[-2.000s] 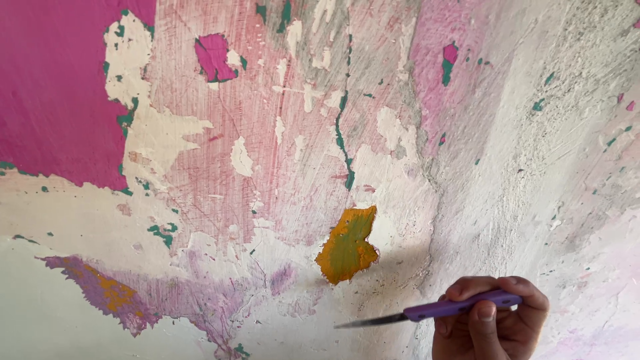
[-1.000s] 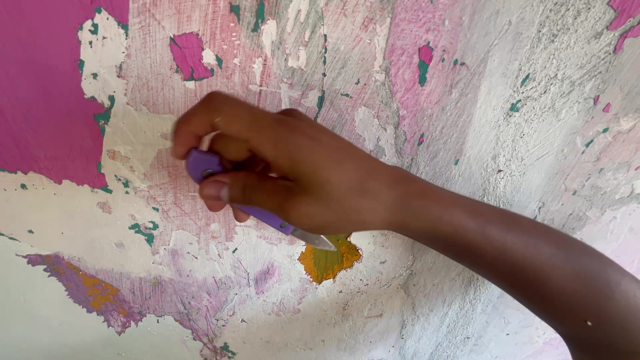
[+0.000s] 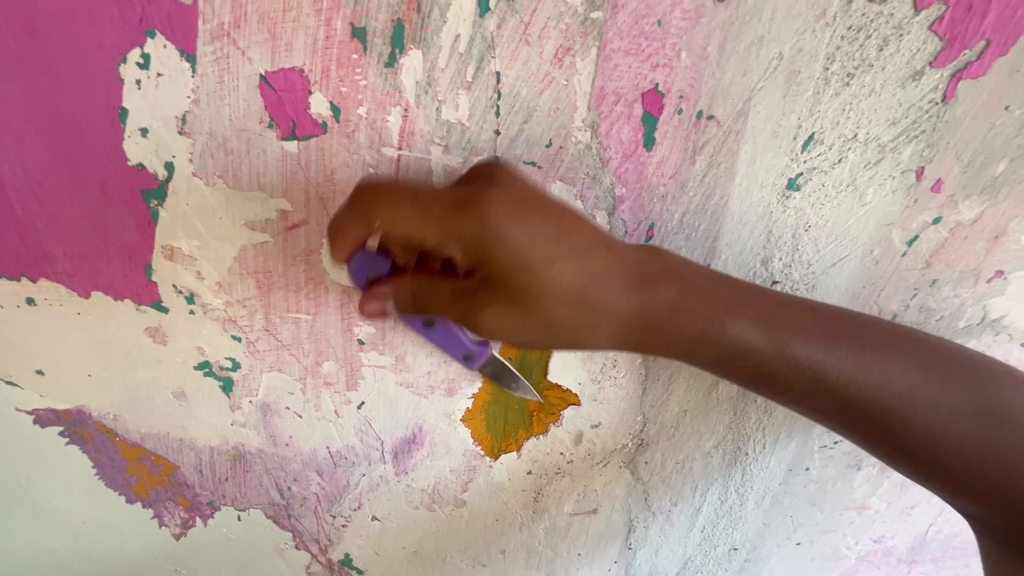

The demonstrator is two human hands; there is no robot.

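Observation:
My right hand [image 3: 496, 256] reaches in from the right edge and is closed around the purple handle of a small knife [image 3: 456, 340]. Its short metal blade points down and to the right. The blade tip lies over an orange and olive patch of old paint [image 3: 512, 420] on the wall; whether it touches the surface cannot be told. The hand is somewhat blurred and covers part of the wall above that patch. My left hand is out of view.
The wall [image 3: 264, 320] is covered in scraped, peeling paint layers. Magenta paint [image 3: 80, 144] fills the upper left, with a small magenta flake [image 3: 292, 104] beside it. Purple paint [image 3: 136, 472] shows at lower left. A crack and rough grey plaster [image 3: 720, 448] run down the right side.
Two seconds ago the knife was at the lower right with its blade pointing left. My right hand has since moved up and left, and the blade now points down-right over the orange patch.

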